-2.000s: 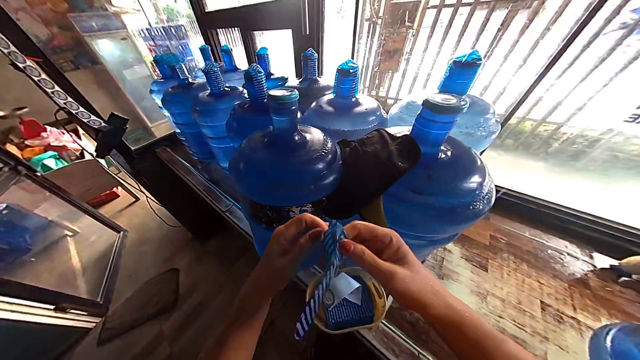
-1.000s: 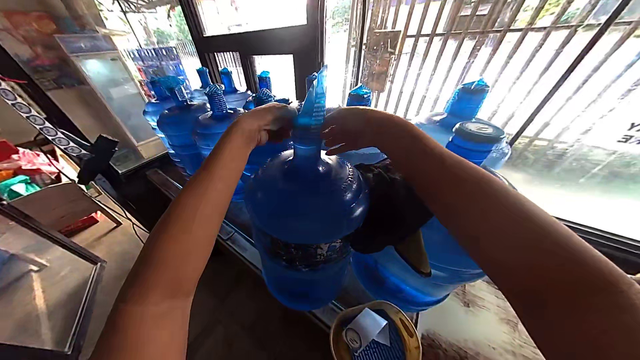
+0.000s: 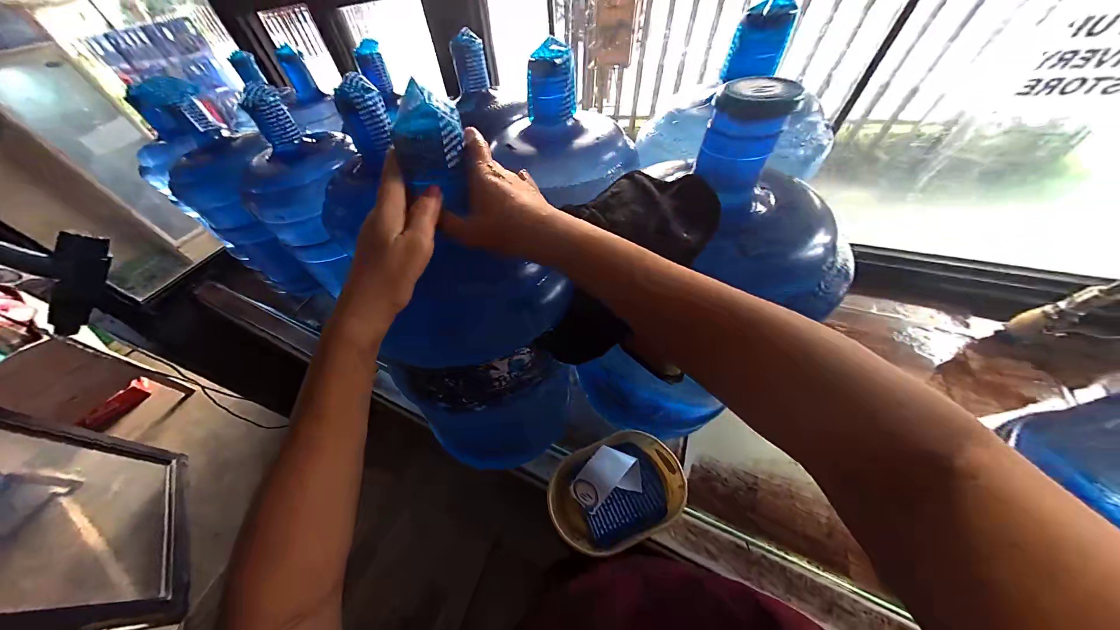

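Note:
A blue printed plastic seal sleeve [image 3: 427, 131] covers the neck of the front blue water jug [image 3: 477, 297], its pointed top standing up. My left hand [image 3: 398, 236] presses on the left of the neck, thumb against the sleeve. From the right, my right hand [image 3: 499, 197] rests around the same neck. A black cloth [image 3: 652, 214] lies between this jug and a capped jug [image 3: 792, 232], whose neck bears no sleeve. Below, a small yellowish tub [image 3: 560, 512] holds blue printed sleeves [image 3: 626, 512] and a folded white paper piece [image 3: 608, 472].
Several sleeved blue jugs [image 3: 297, 184] stand behind and to the left, along the barred window. Part of another jug [image 3: 1076, 455] shows at the right edge. A framed glass panel [image 3: 87, 525] is at lower left, with a cable [image 3: 227, 407] behind it.
Two seconds ago both hands held a flat blue sleeve above the tub, and the front jug's neck was bare. The sleeve now sits over that neck, with both hands around it.

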